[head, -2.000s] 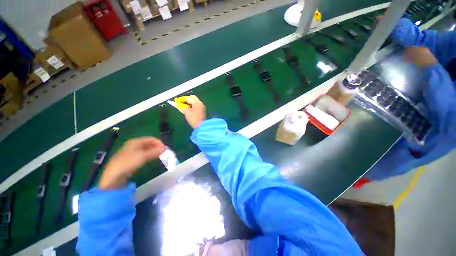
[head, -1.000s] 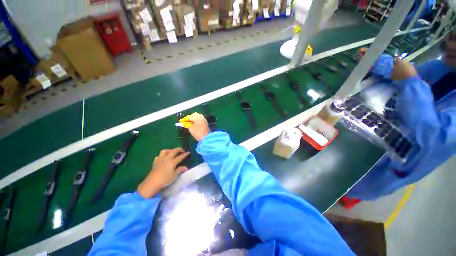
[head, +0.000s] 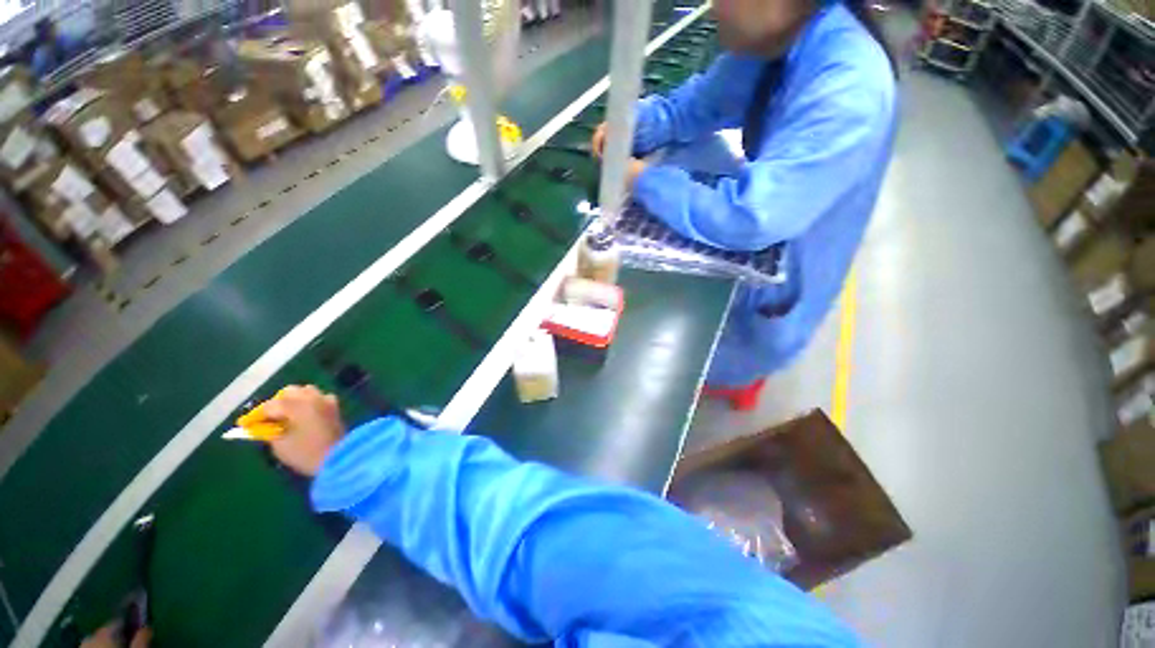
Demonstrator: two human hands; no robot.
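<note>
My right hand (head: 302, 428) is shut on a yellow hand tool (head: 262, 424) with a white tip, above the green belt. A dark smartwatch (head: 351, 376) lies on the belt just beyond this hand. My left hand (head: 117, 637) is mostly cut off at the bottom left edge. Its fingertips are at the lower end of another dark watch (head: 139, 576); whether they grip it cannot be told. More watches lie in a spaced row up the belt, such as one (head: 432, 300) farther along.
The near white rail (head: 488, 370) runs under my right forearm. A small white carton (head: 536, 367) and a red tray (head: 584, 332) stand on the bench. A person in a blue smock works at a blister tray (head: 690, 248). An open cardboard box (head: 851, 496) is at lower right.
The view has swung to the right. My left hand has gone from mid-belt to the bottom left edge of the picture. My right hand still holds the yellow tool. The open box has come into fuller view.
</note>
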